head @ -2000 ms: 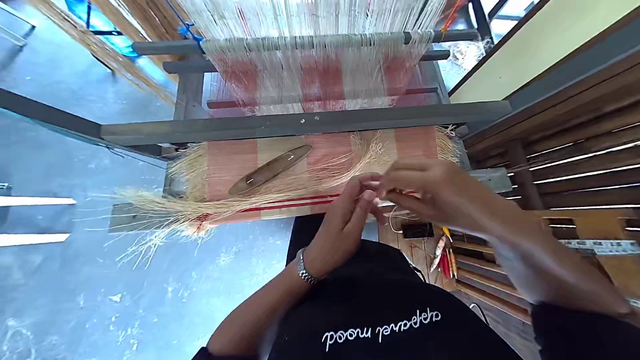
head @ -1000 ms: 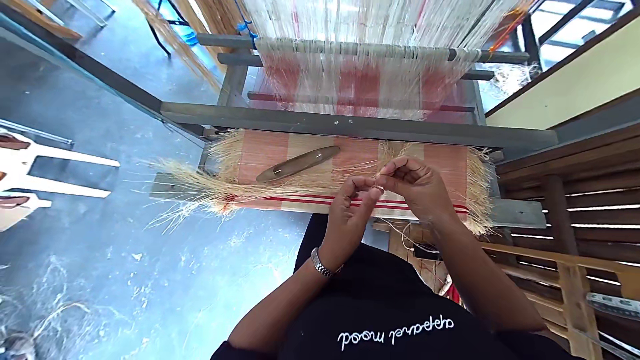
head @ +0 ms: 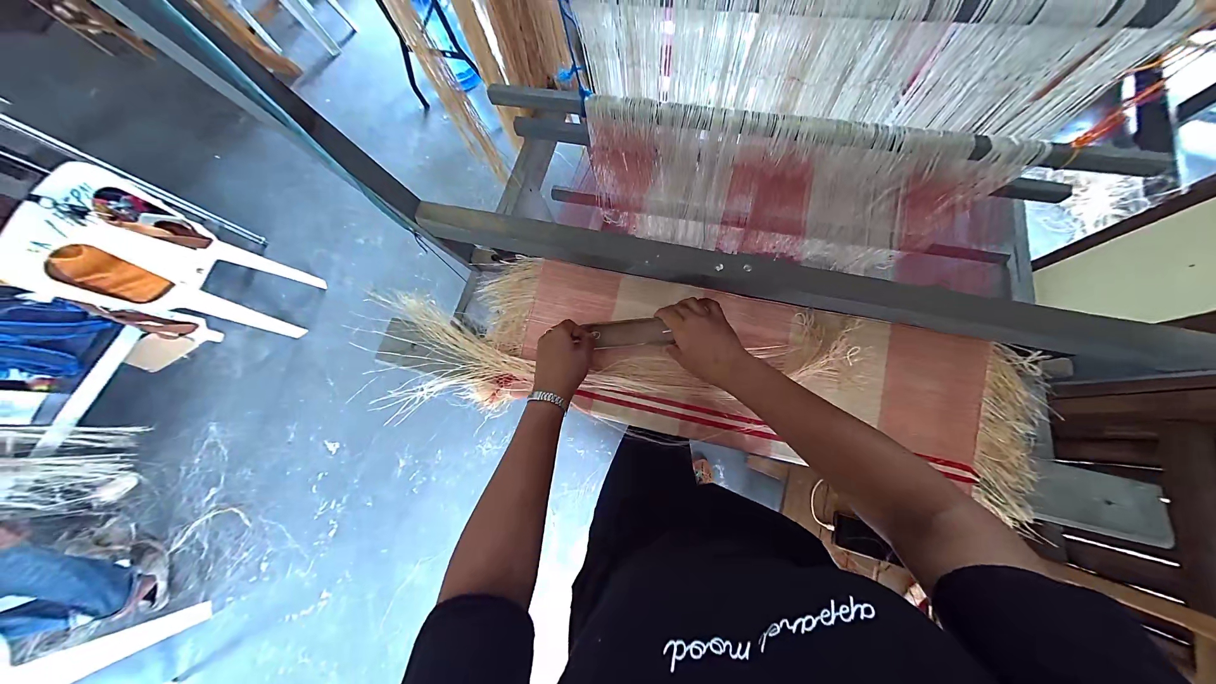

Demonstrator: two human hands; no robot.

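Note:
A wooden boat shuttle lies across the woven cloth, held at its two ends. My left hand closes on its left end, and my right hand grips its right end, with the fingers over the top. Beneath is striped pink and cream cloth with thin red lines near its front edge. Loose straw-coloured fibres spread out at the cloth's left side, and a small bunch of fibres lies right of my right hand. Pale warp threads stretch on the loom behind.
The loom's grey wooden beam crosses just behind my hands. A white plastic chair stands on the floor at the left, with a person's leg in jeans below it. A dark phone-like object lies near my right forearm.
My hands were together at the right over the cloth, fingertips touching; they have moved left and apart and taken hold of the shuttle, which lay on the cloth before.

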